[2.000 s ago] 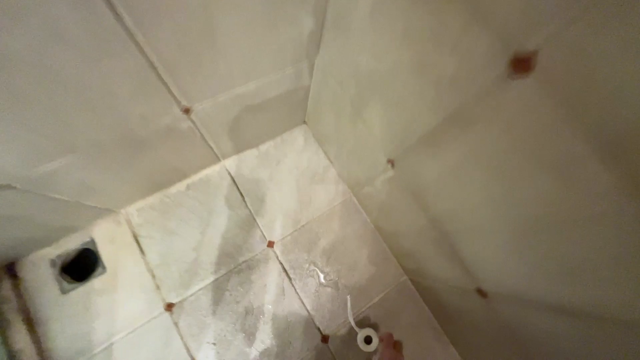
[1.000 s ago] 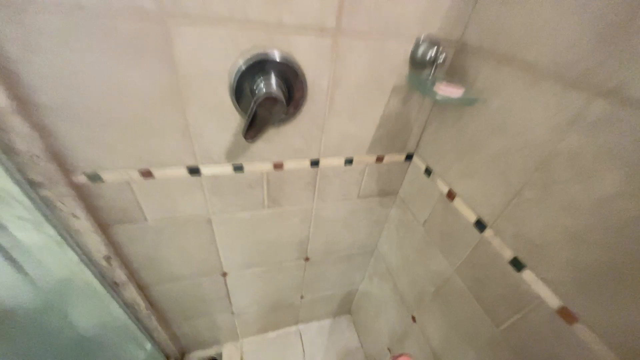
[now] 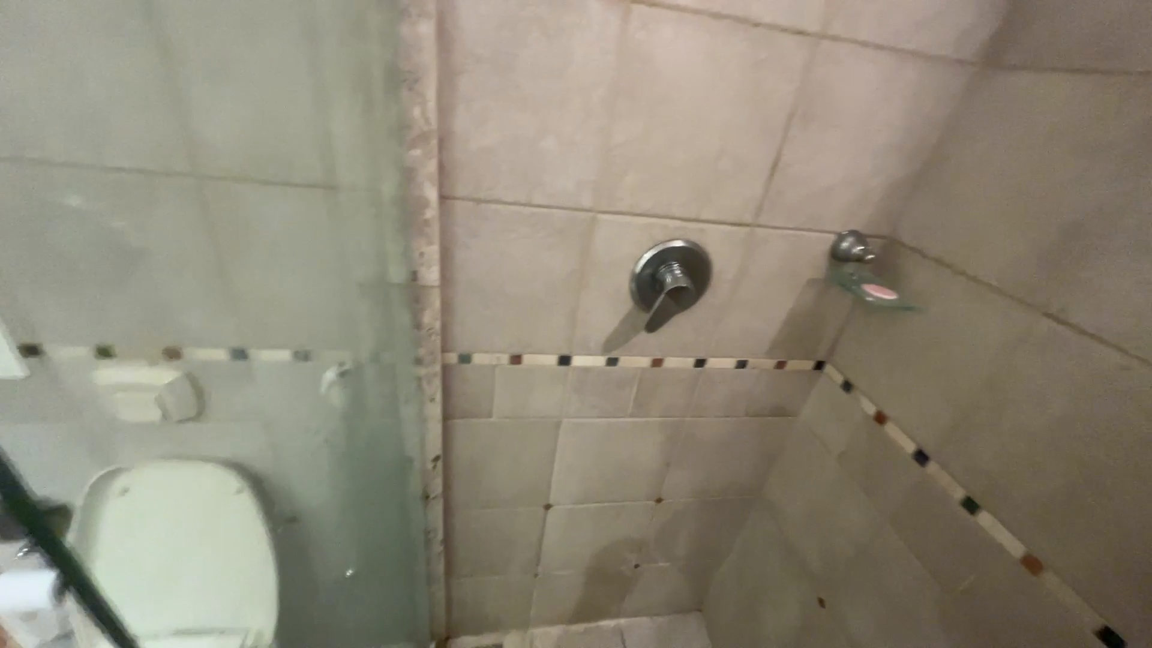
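Note:
Neither of my hands shows in the head view now, so what they hold is hidden. Straight ahead, a metal shower valve [image 3: 672, 281] with a round plate and a lever handle is fixed to the tiled wall, its lever pointing down. Near the corner to its right, a glass soap dish [image 3: 877, 295] hangs from a metal holder [image 3: 851, 247], and a pink bar of soap [image 3: 880, 292] lies on it.
A glass shower panel [image 3: 207, 270] stands at the left beside a stone strip [image 3: 427, 315]. Through it show a toilet with its lid [image 3: 180, 549] down and a white wall fitting [image 3: 147, 392]. Part of the tiled floor [image 3: 666, 630] shows at the bottom.
The view has swung up from the floor to the wall. A hand with a small white ring-shaped thing beside it, low in the oldest frame, is out of view now.

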